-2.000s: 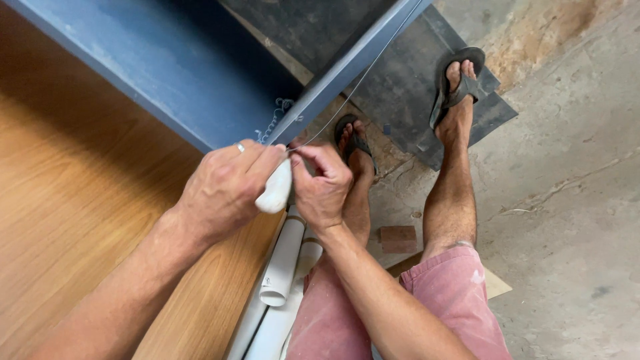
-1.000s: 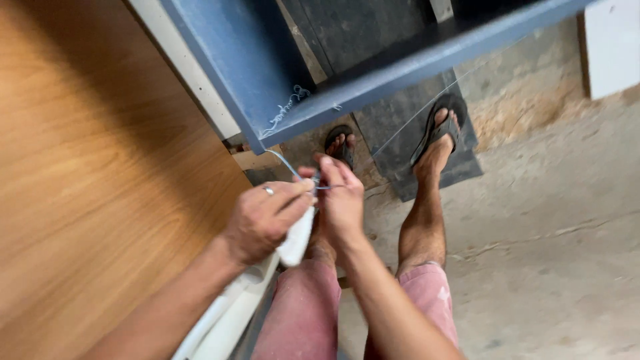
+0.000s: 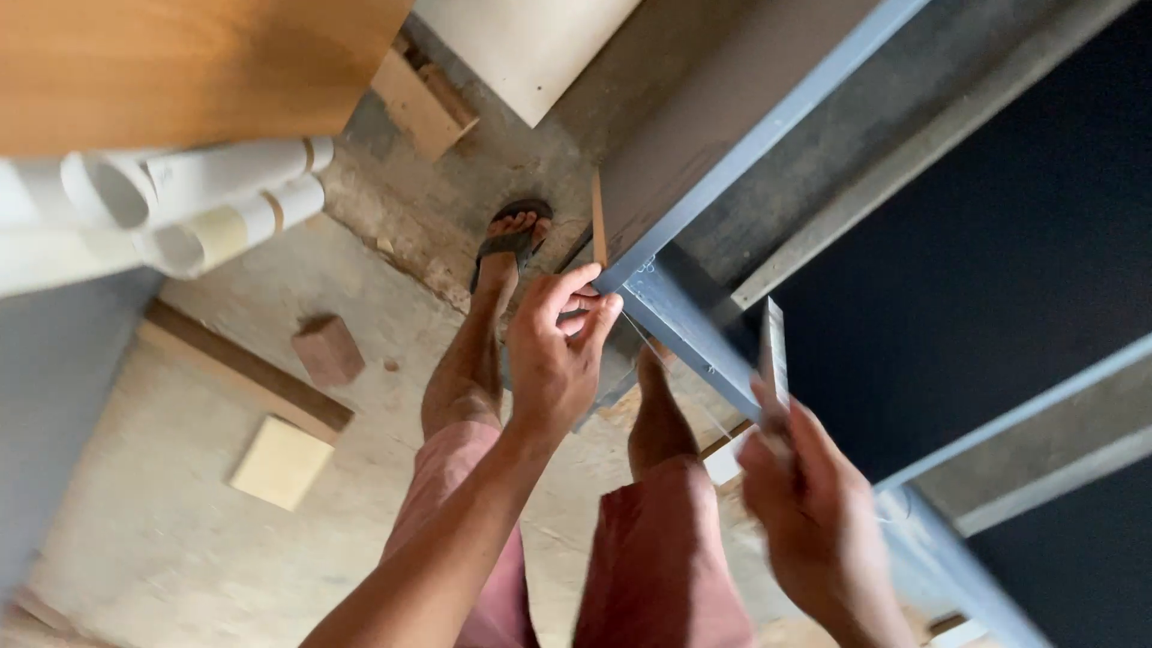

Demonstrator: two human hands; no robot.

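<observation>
The thumb and index finger of my left hand (image 3: 558,346) pinch the end corner of a blue-edged panel frame (image 3: 688,351). My right hand (image 3: 814,513), blurred, grips a flat, narrow light-coloured tool (image 3: 774,351) that points up beside the frame; its exact kind cannot be told. A thin cord or wire (image 3: 661,355) runs from near the corner down toward the right hand. Small curled shavings or threads (image 3: 646,265) cling to the inside of the corner.
Rolled white sheets (image 3: 243,216) lie at the left under a wooden panel (image 3: 180,72). A brick (image 3: 328,351), a wooden strip (image 3: 243,369) and a pale block (image 3: 281,461) are on the concrete floor. My feet in sandals stand below the frame, near a white board (image 3: 531,45).
The view has swung widely. My hands, close together earlier, are now apart. The white object by my left hand is no longer there, and a flat tool shows in my right hand.
</observation>
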